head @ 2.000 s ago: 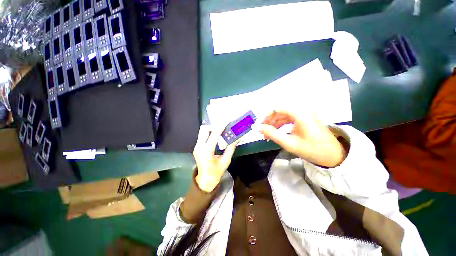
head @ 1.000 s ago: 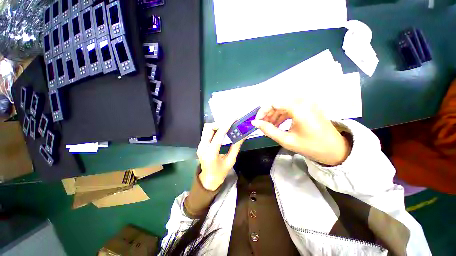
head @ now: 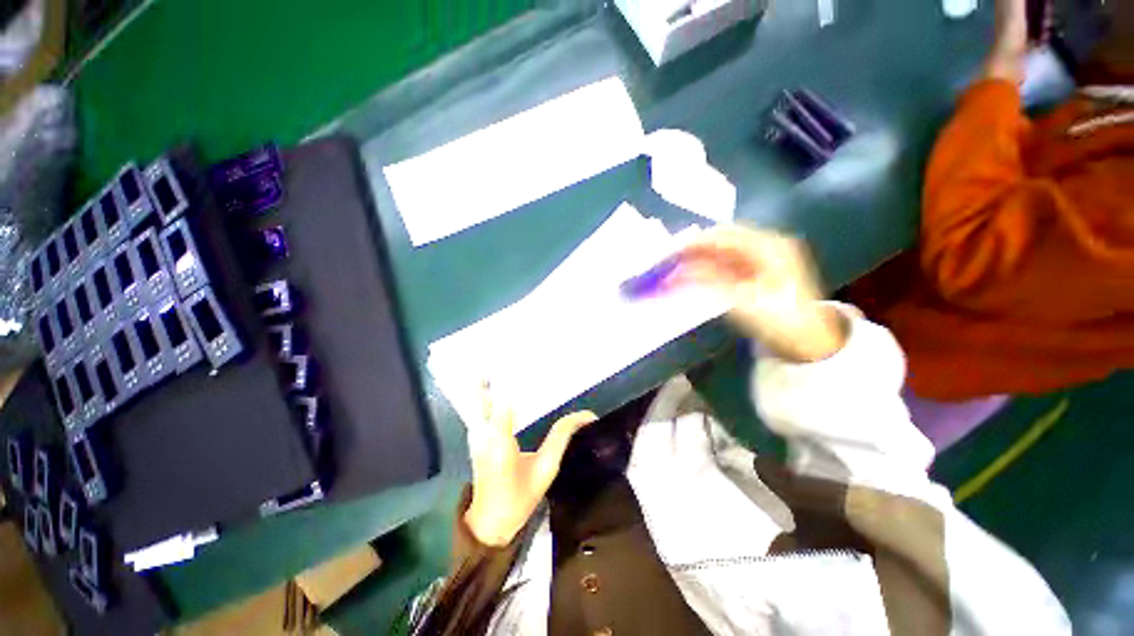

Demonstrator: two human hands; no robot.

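A handheld device (head: pixel 649 278), blurred with a purple sheen, is at the fingertips of my right hand (head: pixel 759 283), over the fanned white sheets. My right hand is blurred by motion and closed on the device. My left hand (head: pixel 506 478) is at the near edge of the sheets, palm up with thumb and fingers apart, holding nothing. The fanned white sheets (head: pixel 560 323) lie on the green bench in front of me. A crumpled white wipe (head: pixel 690 177) lies behind them at the right.
A long white sheet (head: pixel 516 159) lies farther back. Rows of devices (head: pixel 124 298) stand on black foam mats (head: pixel 373 373) at left. Dark stacked parts (head: pixel 808 127) and a white box (head: pixel 690 27) are at back right. A person in orange (head: pixel 1038 249) is at right.
The device has left my left hand and is now in my right hand, blurred. My left hand has opened. The view has turned, showing more green floor at back left and the person at right.
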